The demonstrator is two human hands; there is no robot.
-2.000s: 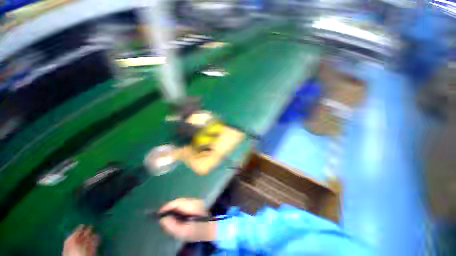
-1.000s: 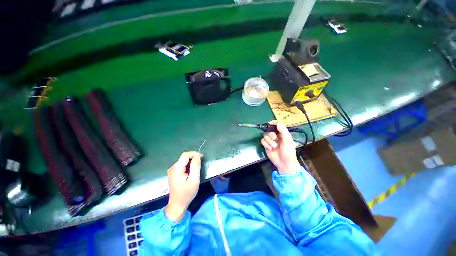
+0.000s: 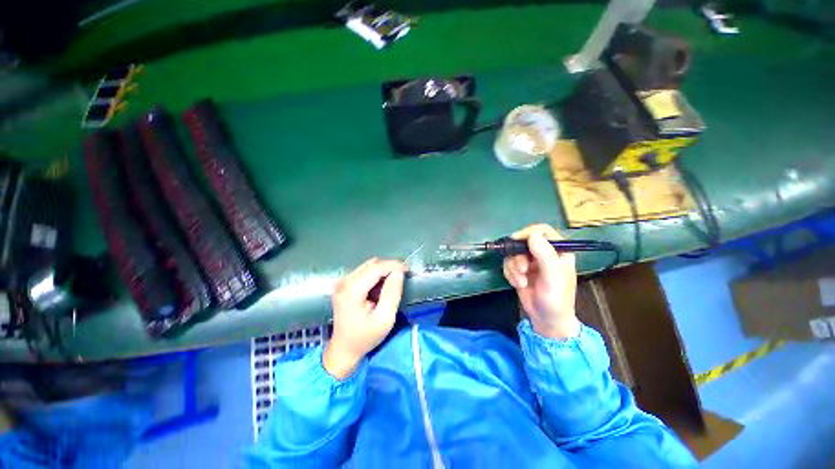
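My right hand (image 3: 547, 282) holds the soldering iron (image 3: 513, 245) by its black handle, with the thin metal tip pointing left over the near edge of the green bench. My left hand (image 3: 364, 310) pinches a very thin silvery solder wire (image 3: 416, 254) between its fingertips. The wire's free end points up and right, a short gap from the iron's tip. No panel shows between the hands.
Four dark ribbed bundles (image 3: 166, 218) lie at left. A black fume fan (image 3: 428, 116), a round translucent tub (image 3: 526, 136) and the soldering station (image 3: 632, 124) on its wooden board (image 3: 586, 197) stand ahead. White panels (image 3: 375, 26) lie behind. A grid tray (image 3: 265, 371) is below the edge.
The view has shifted, so the bench items sit higher in the picture. The wire end and the iron's tip have come closer together. Both hands keep their holds.
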